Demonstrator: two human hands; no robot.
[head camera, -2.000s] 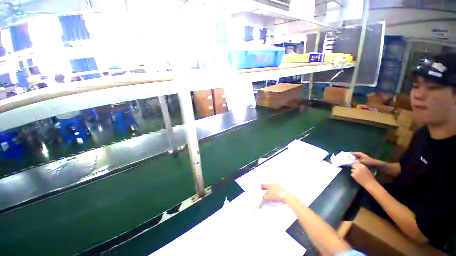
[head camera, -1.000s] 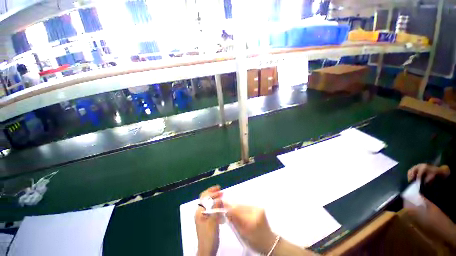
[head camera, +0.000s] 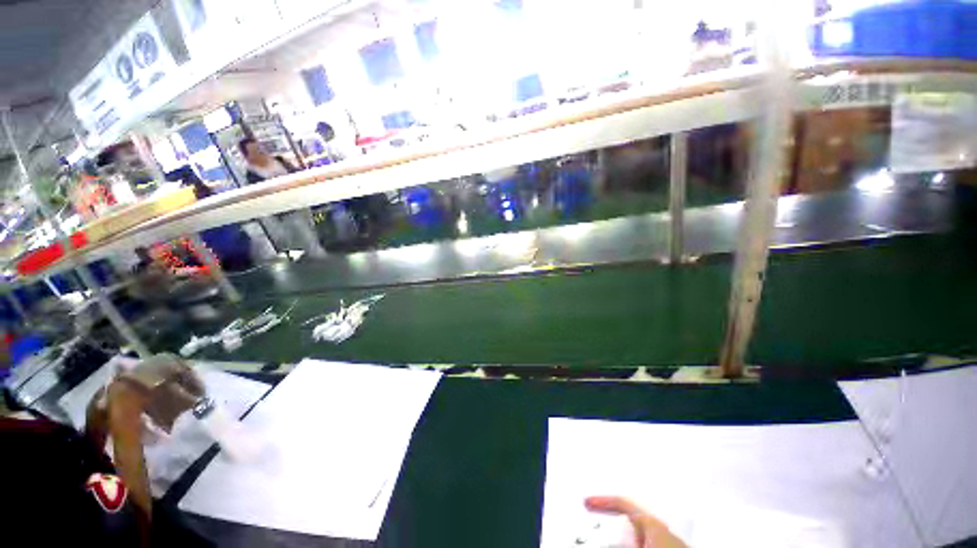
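My right hand (head camera: 643, 527) is at the bottom edge, partly cut off, with a finger curled over a small whitish item (head camera: 602, 530) with faint dark marks. The item lies low over the white work sheet (head camera: 729, 460); glare hides its outline, and I cannot tell whether it is bagged. My left hand is not in view. A thin white cord with a small clear or white piece (head camera: 875, 467) lies at the sheet's right part, near the overlap with another white sheet (head camera: 943, 428).
At left, a co-worker's blurred hand (head camera: 161, 396) holds a whitish item over another white sheet (head camera: 321, 439). Tangled white corded units (head camera: 343, 319) lie on the green belt (head camera: 514, 326). A white post (head camera: 755, 225) stands at the belt divider beneath the long shelf.
The view has swung left, bringing in the left co-worker and more corded units. Both my hands were together on a small white item; now only my right hand shows, at the bottom edge.
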